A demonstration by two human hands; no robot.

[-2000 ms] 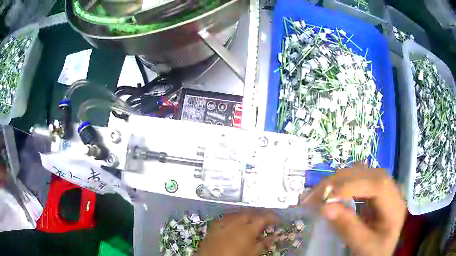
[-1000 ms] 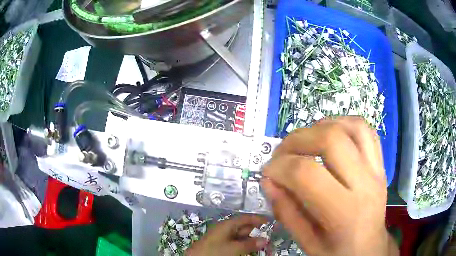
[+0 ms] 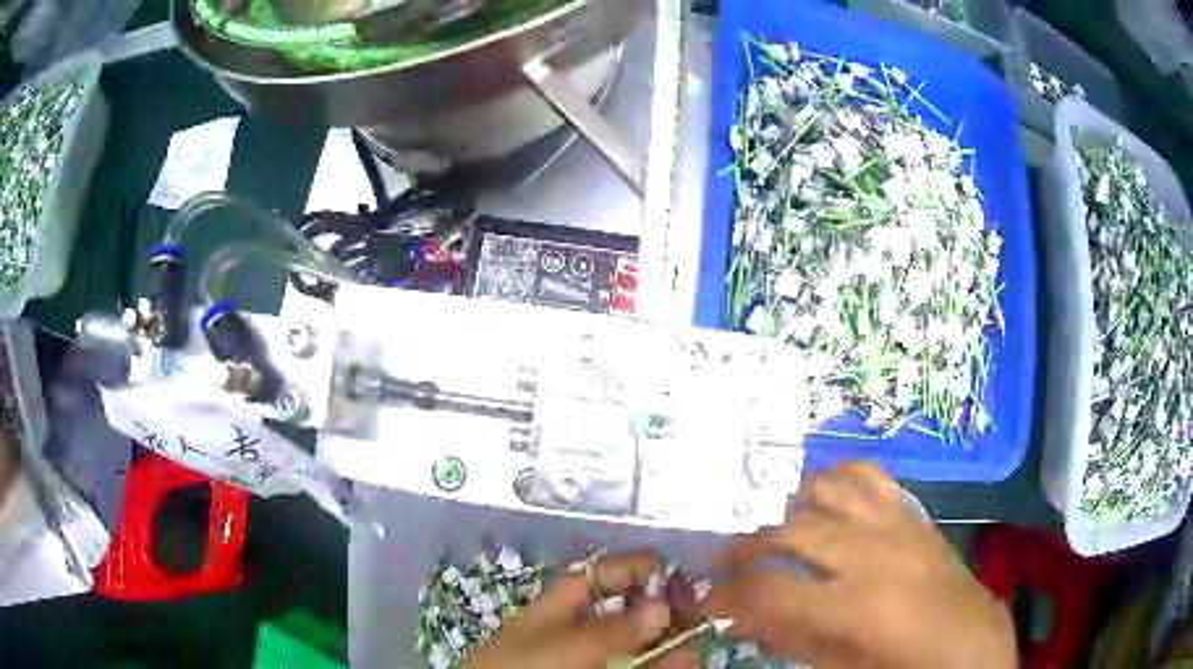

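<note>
The white pneumatic fixture (image 3: 393,451) lies across the centre, with a clear block (image 3: 582,438) and a dark rod. The grey supply tray (image 3: 386,562) below it holds loose white-headed stemmed parts (image 3: 478,595). My left hand (image 3: 569,621) is over this tray with a stemmed part (image 3: 680,640) at its fingers, its pale stem and white tip pointing right. My right hand (image 3: 870,575) is close to its right, below the fixture's right end. It is blurred, its fingertips are partly hidden, and whether it grips a part cannot be told.
A blue tray (image 3: 1027,327) heaped with parts stands right of the fixture, a clear tub (image 3: 1070,392) beyond it. A steel bowl (image 3: 432,92) is at the top. A pale rail (image 3: 663,170), black controller (image 3: 556,272), tubing (image 3: 249,216) and red stool (image 3: 118,549) also show.
My right hand has moved from the fixture's right end down to the tray, beside my left hand. The fixture's right end is uncovered again.
</note>
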